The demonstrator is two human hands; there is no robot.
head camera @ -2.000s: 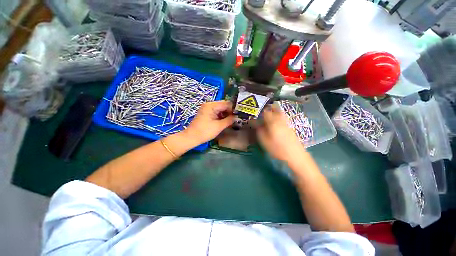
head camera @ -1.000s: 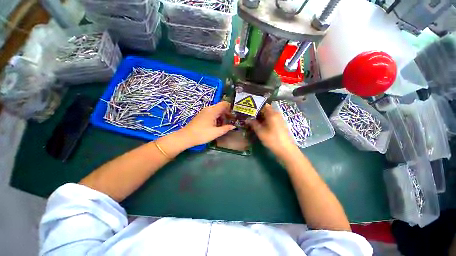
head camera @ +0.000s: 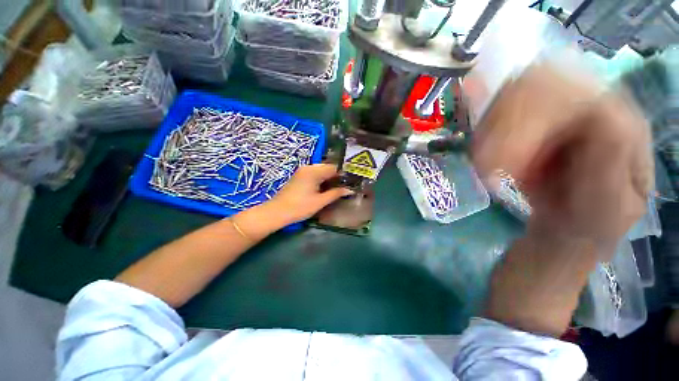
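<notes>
The hand press (head camera: 398,56) stands at the centre, with the warning label (head camera: 362,161) on its front. My left hand (head camera: 309,195) is at the fixture just under the label, fingertips close together; a pin between them is too small to make out. My right hand (head camera: 566,149) is raised at the right, large and blurred, at the press lever; the red knob is hidden by it. The press base plate (head camera: 347,212) lies below the fixture. The blue tray (head camera: 141,178), heaped with metal pins (head camera: 231,152), is left of the press.
A clear box (head camera: 476,202) with pins is just right of the press. More clear boxes (head camera: 290,56) are stacked behind. A phone (head camera: 97,197) and plastic bag (head camera: 41,138) lie left. A red box (head camera: 423,104) is behind the press; further boxes (head camera: 614,286) stand far right.
My right hand has left the fixture and risen to the right, over the lever knob. My left hand has stayed at the fixture. The view has shifted slightly.
</notes>
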